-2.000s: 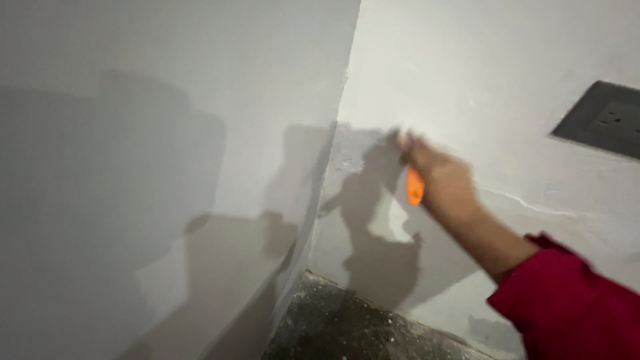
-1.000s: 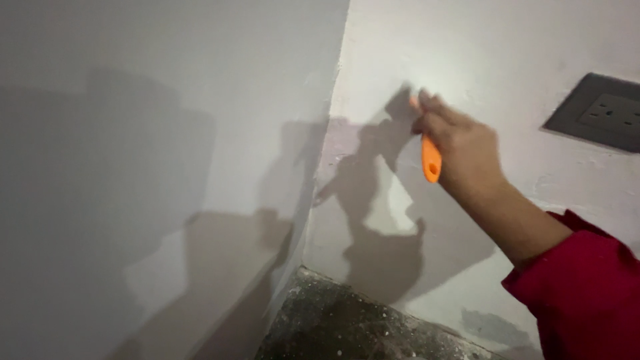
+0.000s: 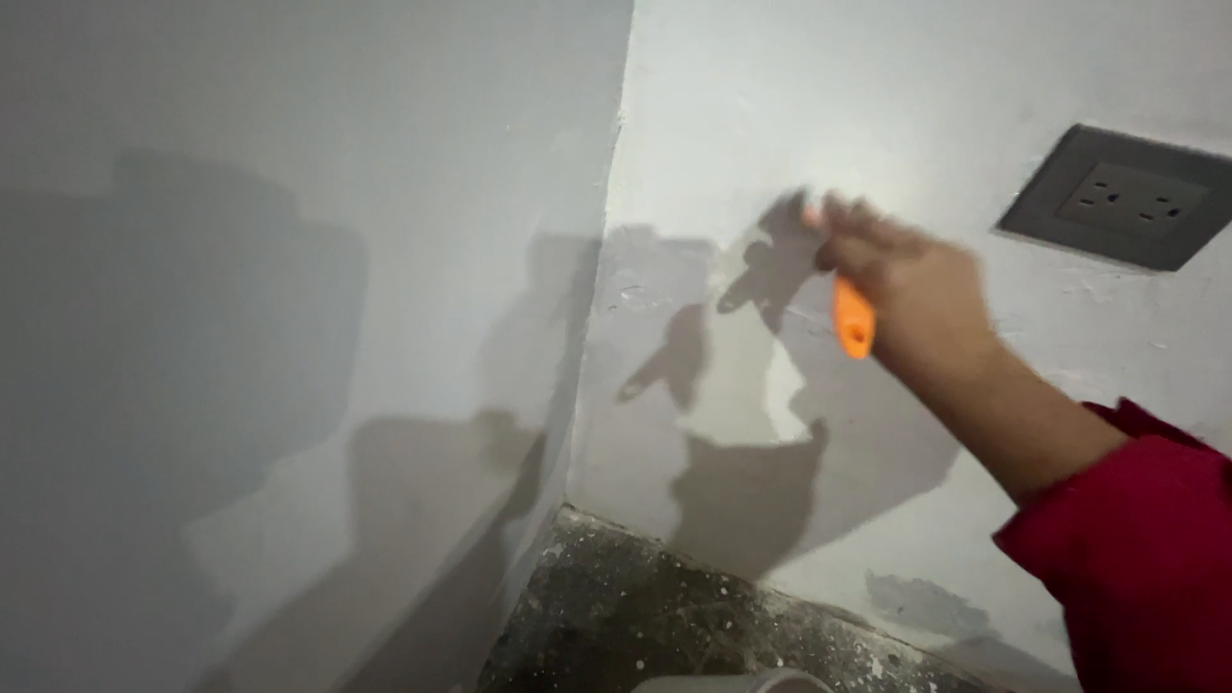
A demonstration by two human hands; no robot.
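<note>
My right hand [image 3: 900, 265], in a red sleeve, is closed around the orange handle [image 3: 854, 318] of a small flat-bladed tool, likely a putty knife. The handle's holed end sticks out below my fingers. Its dark blade, partly lost in blur and shadow, lies at or close to the pale wall [image 3: 731, 125], left of the outlet. Whether it touches the wall cannot be told. My left hand is out of view.
A grey double power outlet [image 3: 1136, 197] is set in the wall at right. Another wall [image 3: 433, 144] meets this one at a corner. Below are a paint-speckled dark floor [image 3: 654, 597] and the rim of a white round container [image 3: 789, 681]. Shadows fall across both walls.
Between the earliest frame and now, my right hand has moved up the wall, nearer the outlet's height, still holding the orange-handled tool. A white container rim has come into view at the bottom.
</note>
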